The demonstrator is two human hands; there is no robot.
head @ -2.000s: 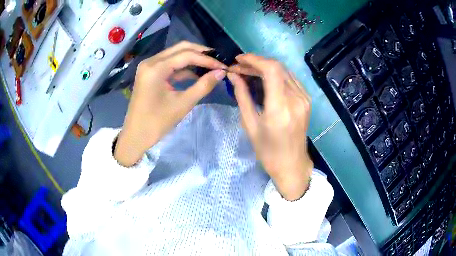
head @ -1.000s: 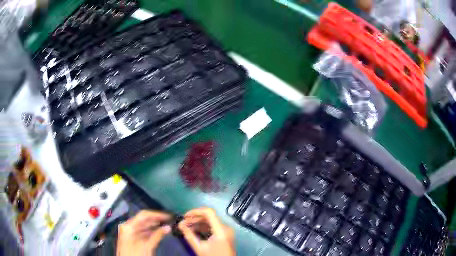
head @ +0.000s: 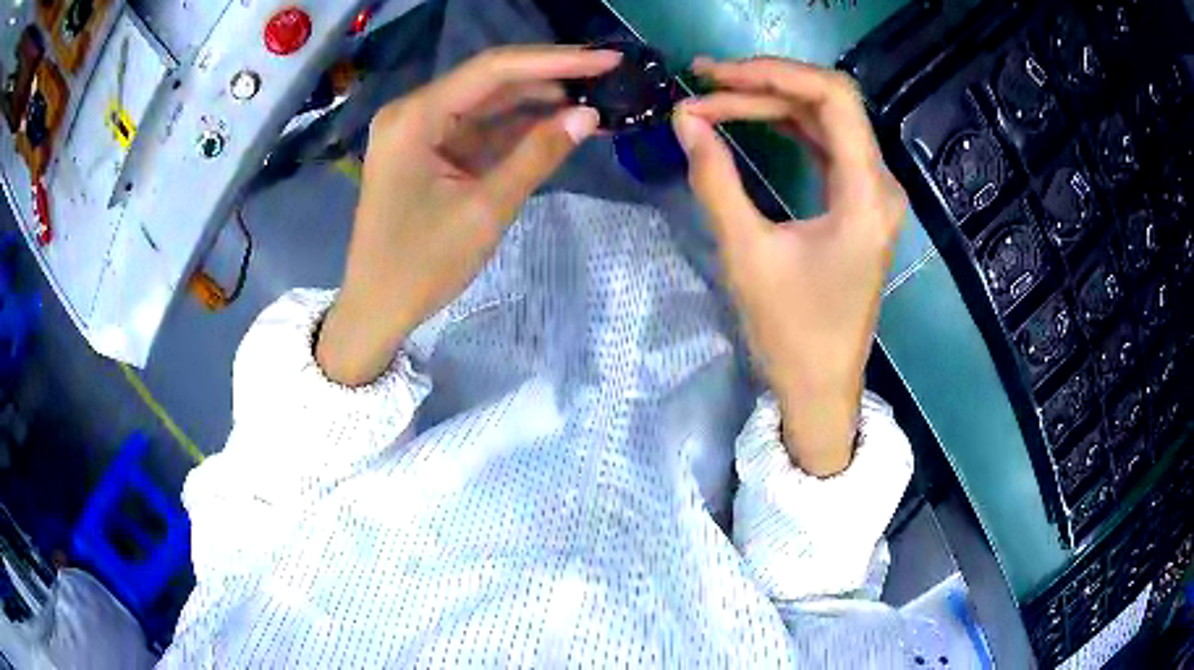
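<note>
A round black housing [head: 626, 89] is held up near the top centre, above my lap. My left hand [head: 458, 177] grips its left side between thumb and fingers. My right hand [head: 799, 196] is at its right edge, with thumb and index fingertips pinched close together; whether a small part is between them is too small to tell. Both hands are bare.
The white machine panel [head: 197, 170] with a red button [head: 287, 30] is at the upper left. The green mat [head: 962, 432] and a black blister tray [head: 962, 282] with round units in its pockets are on the right. A blue stool [head: 131, 517] is lower left.
The view swung over the bench and back down to my lap. The black housing now shows flat between my hands, and my right hand is farther right than two seconds ago.
</note>
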